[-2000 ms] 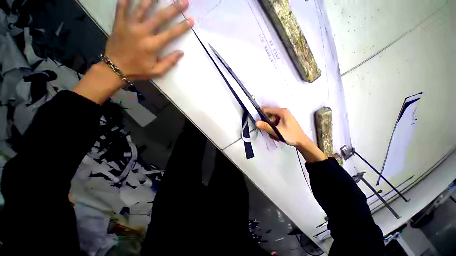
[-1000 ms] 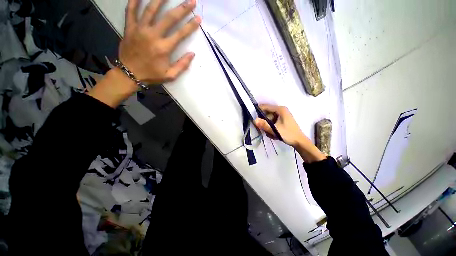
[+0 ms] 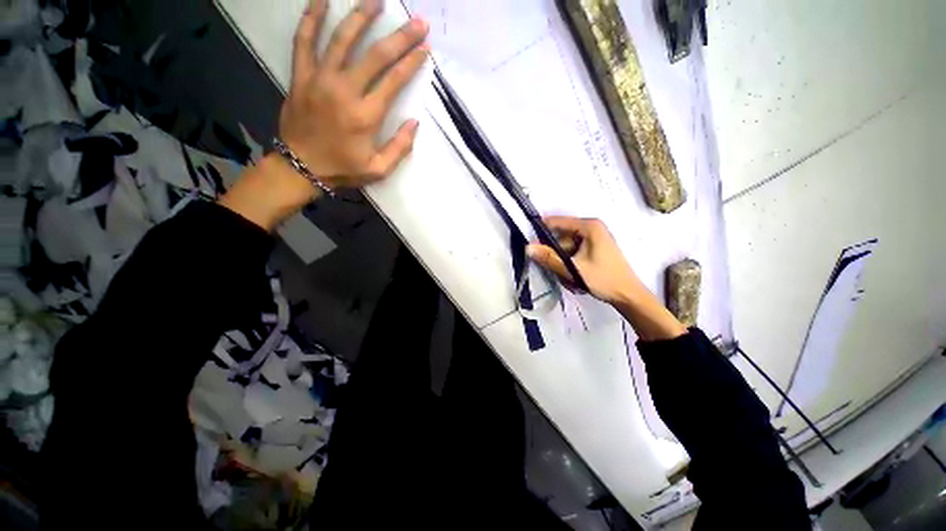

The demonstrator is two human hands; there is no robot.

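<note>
My right hand [image 3: 586, 259] is closed around the handles of the long black shears [image 3: 508, 185]. Their blades point up and left along the cut edge of the pale paper marker [image 3: 519, 93]. My left hand [image 3: 348, 109] lies palm down with fingers spread near the table edge, just left of the blade tips; it holds nothing. A narrow dark and white offcut [image 3: 522, 272] curls beside the shears' handle end. The fabric under the paper is mostly hidden.
A long mottled bar weight [image 3: 628, 104] and a shorter one [image 3: 684, 290] lie on the paper. Thin-handled clamps [image 3: 785, 399] are at the lower right. A cut piece [image 3: 830, 322] lies on the off-white table [image 3: 809, 135]. Scraps [image 3: 114, 166] are heaped below the table's left edge.
The shears' blades have drawn closer together and the offcut strip has come away from them. The table, weights and left hand have shifted rightward and down in view; the left hand stays flat.
</note>
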